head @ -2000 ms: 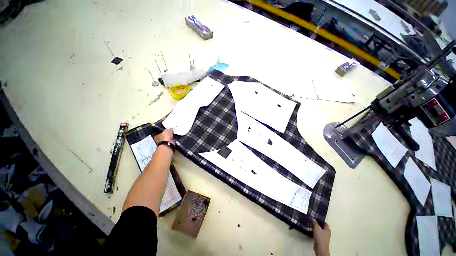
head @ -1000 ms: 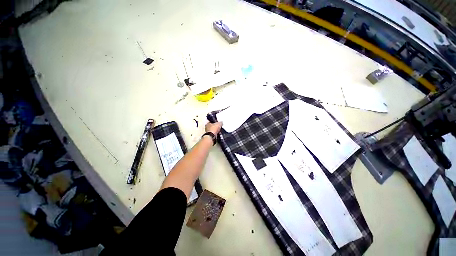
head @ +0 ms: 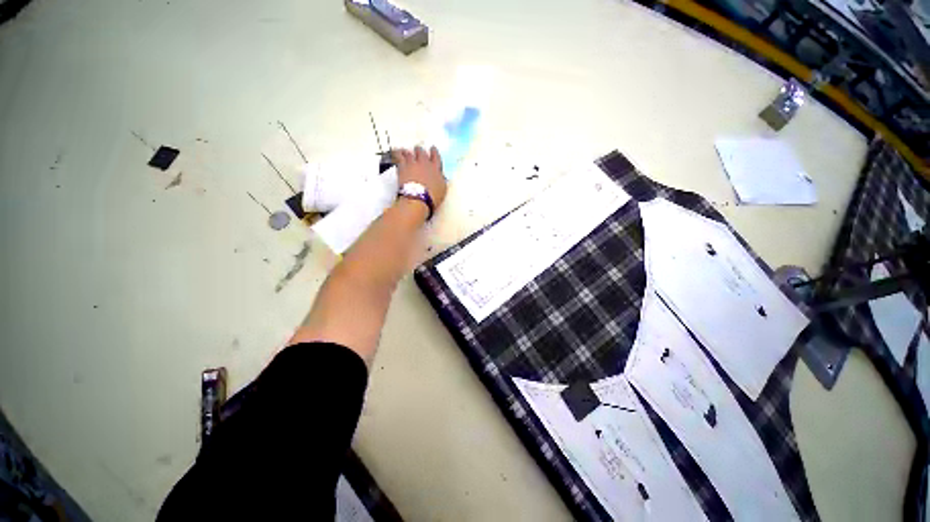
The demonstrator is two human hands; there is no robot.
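My left hand [head: 420, 175], with a band on its wrist, lies palm down beside loose white papers [head: 352, 216]. A small dark item shows by its fingers; whether the hand holds anything is hidden. My right hand is out of view. A thick plaid fabric lay [head: 566, 293] lies at the right, with white paper pattern pieces [head: 729, 280] on top. Its lower end is cut off by the frame. A small dark fabric square [head: 580, 400] lies on one paper.
Cream table [head: 133, 275]. A grey metal block [head: 390, 24] is at the far side, another [head: 783, 104] at far right. The cutter's base plate [head: 824, 352] touches or nears the lay's right edge. More plaid cloth [head: 869, 219] lies beyond it. A dark chip [head: 163, 158] is at left.
My left hand has left the lay's edge and moved up to the loose papers, which now lie in a different arrangement. My right hand, seen two seconds ago, is out of view. The camera view has shifted.
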